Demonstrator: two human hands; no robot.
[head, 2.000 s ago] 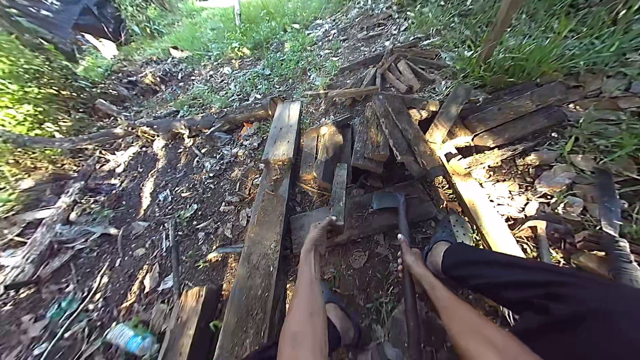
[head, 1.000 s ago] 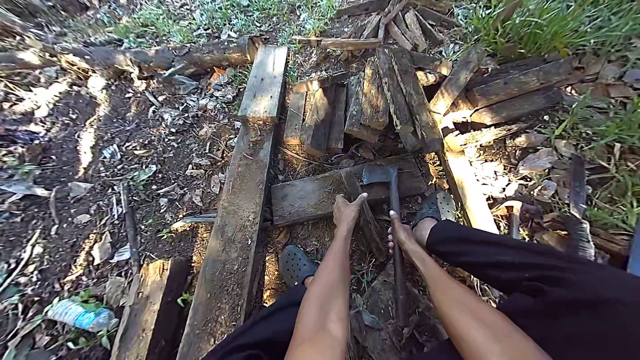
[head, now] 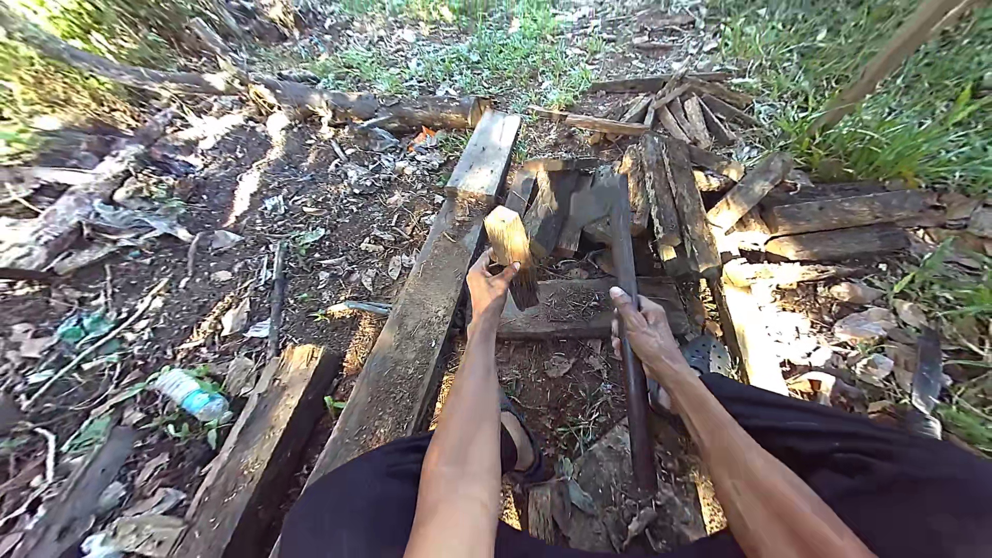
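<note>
My left hand [head: 490, 287] grips a short piece of split wood [head: 510, 242], its pale cut end facing up, above a flat wooden block [head: 577, 308] on the ground. In my right hand [head: 647, 333] is an axe, held by its dark handle [head: 635, 403]. The blurred axe head [head: 601, 203] is raised in front of several split wood pieces. The held wood and the axe are apart, with the wood to the left of the axe.
A long plank [head: 418, 325] runs along the left, beside a thick timber [head: 260, 449] and a plastic bottle [head: 191, 395]. Split wood [head: 845, 217] is piled at the right, near a dark blade-like object [head: 926, 372]. A log [head: 372, 108] lies behind. My shod feet flank the handle.
My left hand has lifted the wood piece off the block. My right hand has raised the axe, whose head was low near the block a second ago. The view has tilted upward.
</note>
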